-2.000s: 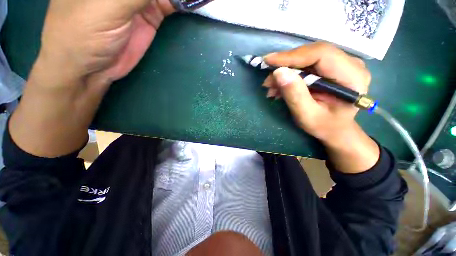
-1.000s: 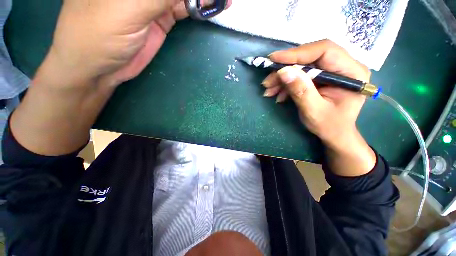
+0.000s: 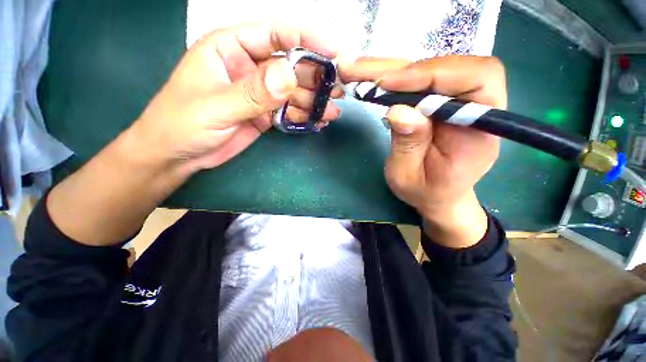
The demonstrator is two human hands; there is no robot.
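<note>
My left hand [image 3: 241, 95] holds a black and silver rounded-square watch case frame [image 3: 328, 88] upright between thumb and fingers, in front of me over the bench. My right hand [image 3: 453, 134] grips a black pen tool with a white spiral stripe [image 3: 517, 131]. The pen's tip is at the frame's right side; whether it touches, and whether it carries a part, I cannot tell. A brass and blue fitting [image 3: 602, 158] joins a clear hose at the pen's rear.
A white parts tray [image 3: 404, 32] with small silver bits lies at the bench rear. The green bench mat [image 3: 106, 92] has a front edge near my body. A control unit with knobs and lit buttons [image 3: 598, 205] stands at the right. Grey-blue cloth hangs at the left [image 3: 28, 106].
The frame has come down and inward in my left hand. My right hand has lifted the pen from the small silver bits on the mat to the frame. The camera view has shifted.
</note>
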